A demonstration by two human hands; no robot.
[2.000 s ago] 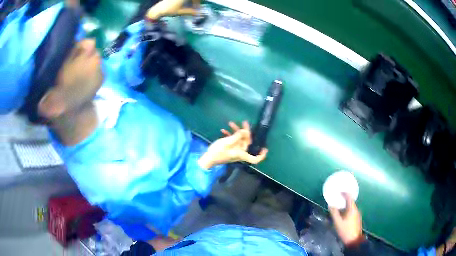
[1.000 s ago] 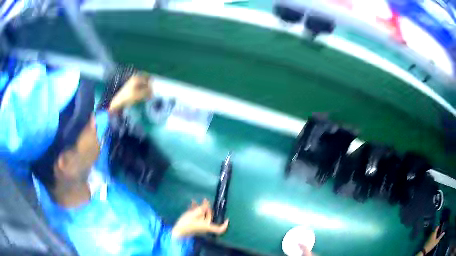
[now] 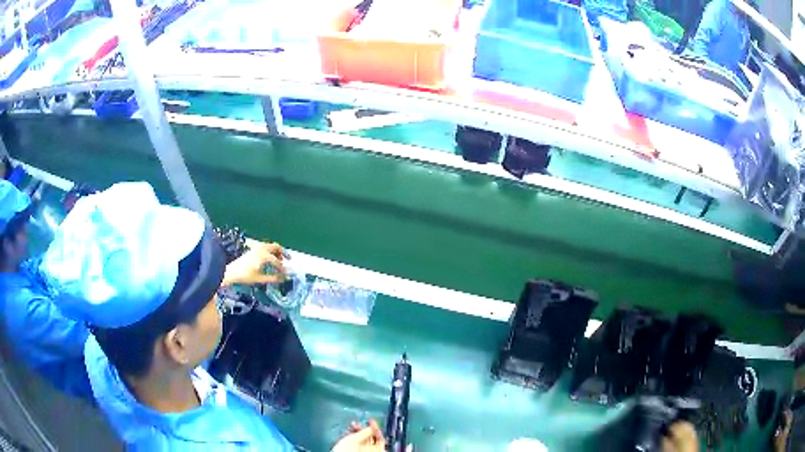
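Note:
My right hand (image 3: 680, 437), taken to be mine, is cut off by the bottom edge, blurred, its fingers on a blurred black unit (image 3: 649, 422). My left hand is not in view. The white round tub (image 3: 527, 446) shows only its upper rim at the bottom edge, with no hand visible on it. Black housing units (image 3: 545, 334) stand in a row on the green bench (image 3: 450, 340). A black electric screwdriver (image 3: 400, 402) is upright in the picture, at the fingers of the person on the left.
A person in a blue smock and cap (image 3: 128, 256) works at the left, one hand on a clear coil beside a flat clear bag (image 3: 340, 303). A black unit (image 3: 265, 353) is beside them. An orange bin (image 3: 384, 60) and blue bin (image 3: 534, 48) stand beyond the belt (image 3: 353, 194).
The view has tilted up and levelled, so the tub has slid to the bottom edge. The fingers seen on it have left view. A blurred hand with a black unit now shows at lower right.

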